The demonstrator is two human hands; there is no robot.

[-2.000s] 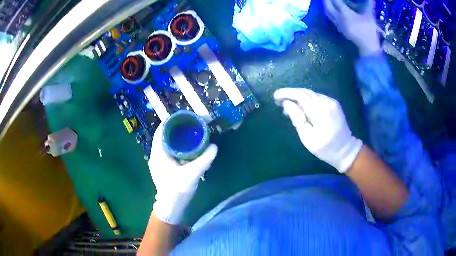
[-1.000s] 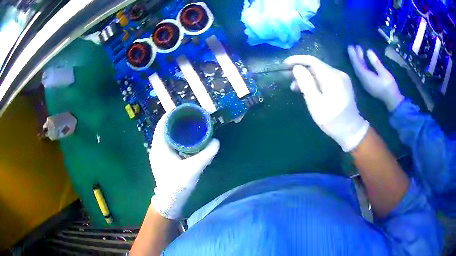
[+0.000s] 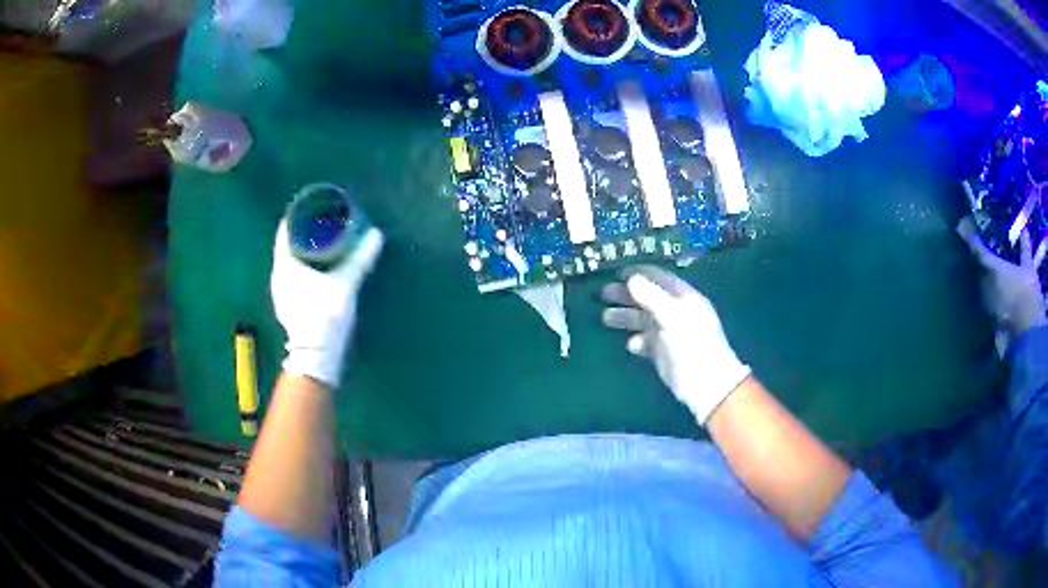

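Note:
My left hand [image 3: 310, 316], in a white glove, holds a round glass jar [image 3: 322, 224] of dark blue liquid upright, left of the circuit board. The large board [image 3: 494, 201] lies ahead, with three red-brown rings [image 3: 595, 28] at its far side and three pale strips [image 3: 565, 167]. My right hand [image 3: 680, 342], also gloved, is at the board's near edge with its fingers curled. No brush can be made out in it; whether it touches the board is unclear. White paper [image 3: 549, 310] sticks out from under the near edge.
A yellow marker [image 3: 246, 379] lies at the left. Whitish containers [image 3: 212, 138] stand at the far left. A crumpled cloth [image 3: 814, 86] and a second jar [image 3: 925, 83] are at the far right. Another person's gloved hand [image 3: 1011, 285] is beside another board [image 3: 1017, 190] at the right edge.
The board appears further right and straighter in view. My left hand has moved the jar away from over its near edge to its left. My right hand has come to the near edge; its brush no longer shows.

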